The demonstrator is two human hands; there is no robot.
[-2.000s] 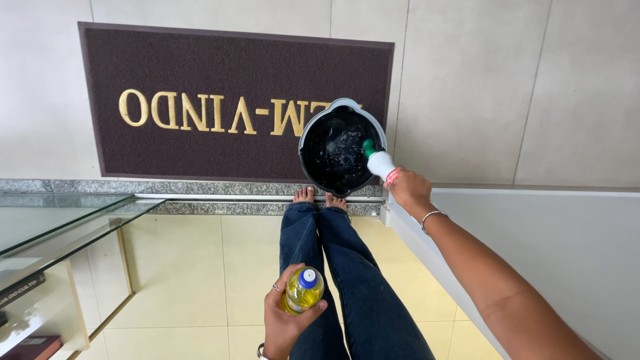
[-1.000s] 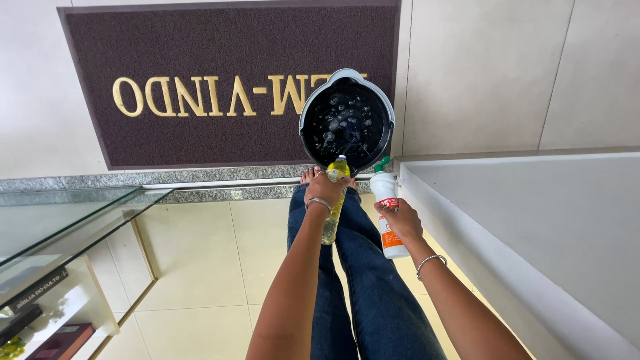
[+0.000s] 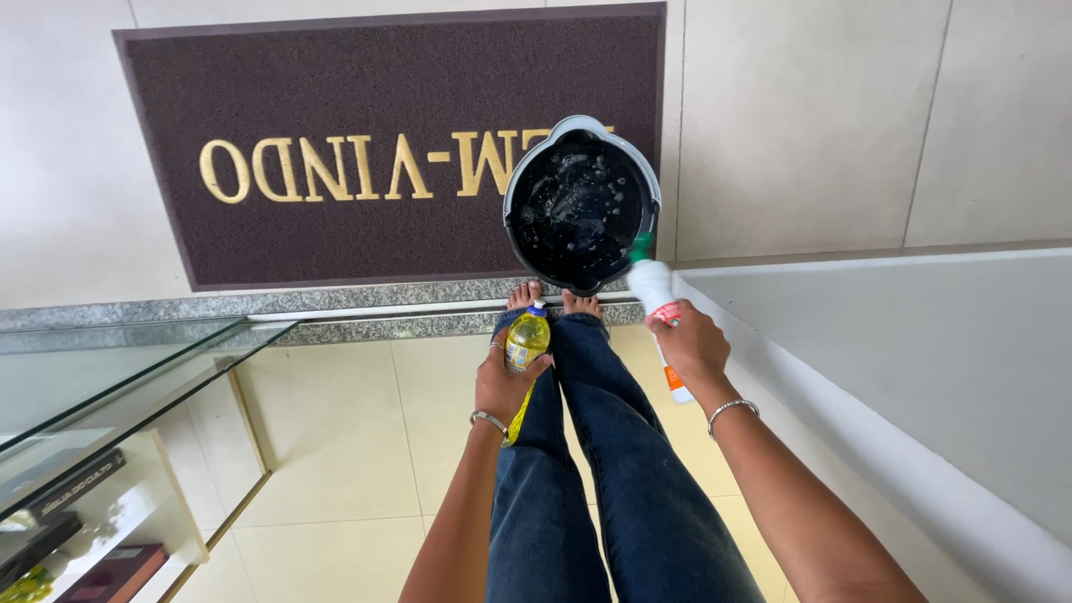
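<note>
My left hand (image 3: 507,381) holds a clear plastic bottle of yellow liquid (image 3: 528,335), its blue and white cap pointing up, in front of my jeans. My right hand (image 3: 693,339) grips a white plastic bottle (image 3: 651,285) with a red and orange label. Its green cap is at the lower right rim of a black bucket (image 3: 578,201), tilted towards it; whether they touch I cannot tell. Dark-looking liquid with bubbles lies in the bucket. The bucket has a grey handle and stands over the right part of the doormat, just beyond my bare feet.
The dark brown doormat (image 3: 335,92) with raised gold letters lies on pale tiles. A granite threshold (image 3: 402,322) with a metal track crosses below it. At left is a glass display case (image 3: 142,394) with books inside. A low white wall or ledge (image 3: 904,335) runs along the right.
My left hand and the yellow bottle have drawn back from the bucket's rim since one second ago. My right hand has moved the white bottle up towards the rim.
</note>
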